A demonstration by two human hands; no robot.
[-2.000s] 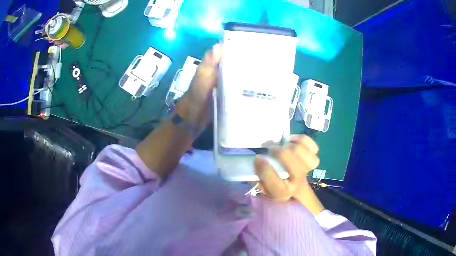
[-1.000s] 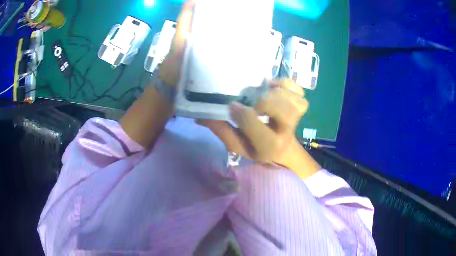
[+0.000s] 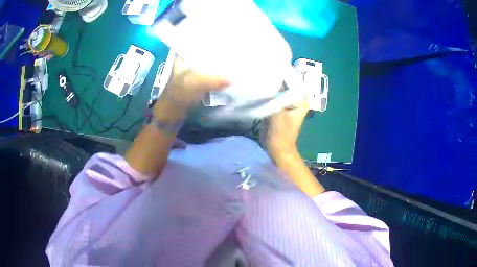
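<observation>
A white mini projector is held up close over the near part of the green table, tilted, overexposed and blurred. My left hand grips its left side, with the thumb towards the middle. My right hand holds its lower right corner; the fingers are blurred and partly hidden. Other white projectors with loop handles stand on the table: one at left, one at right, one at the far left, and one partly hidden behind my left hand.
The green table carries a black remote control, thin black cables, a power strip, a yellow can and a white fan. Blue sheeting hangs at right. Cyan light falls on the far side.
The projector has turned and tilted, its upper end leaning left. Both hands have moved with it. The view has shifted, bringing the fan and far-left projector back into sight.
</observation>
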